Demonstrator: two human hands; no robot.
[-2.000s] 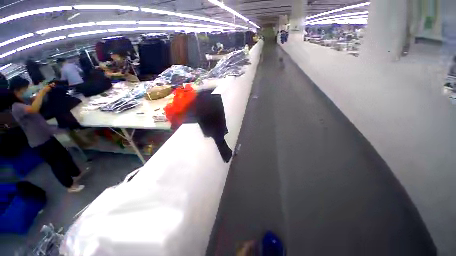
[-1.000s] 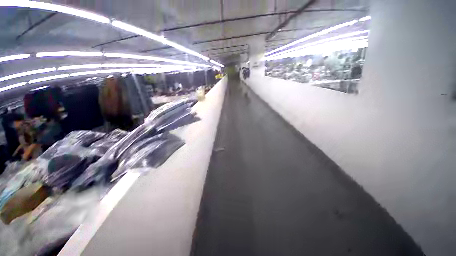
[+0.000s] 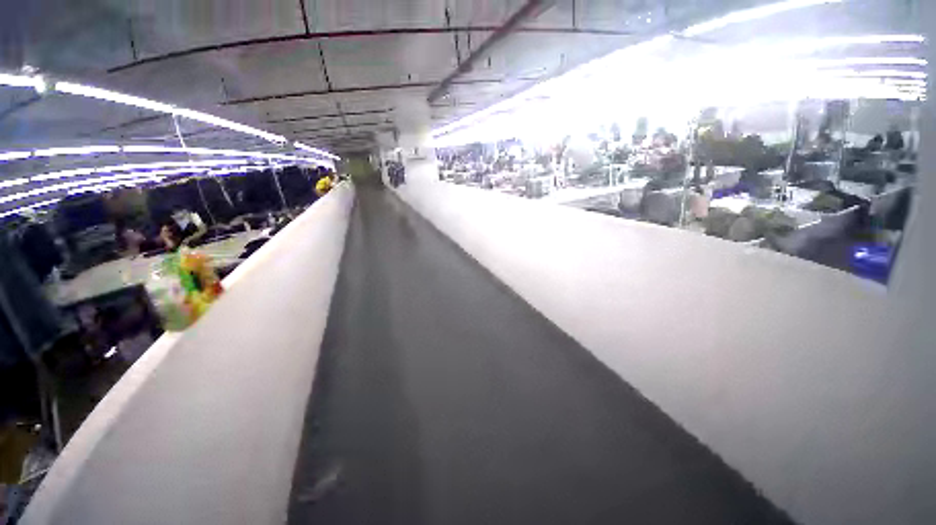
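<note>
Neither my left hand nor my right hand is in the picture, and no held thing shows. The long grey aisle floor (image 3: 441, 379) lies nearest in front of me and runs away to the far end of the hall. A low white wall (image 3: 241, 369) borders it on the left, and another low white wall (image 3: 616, 318) borders it on the right.
A green, yellow and orange bundle (image 3: 195, 285) sits at the left wall's top. Work tables (image 3: 113, 275) and blurred people stand beyond it. Past the right wall are piled goods (image 3: 749, 220) and a blue container (image 3: 872, 260). A pale pillar edges the far right.
The view has moved forward along the aisle and turned right. The blue object seen low in the oldest frame is out of view. The grey garment piles on the left have passed out of view.
</note>
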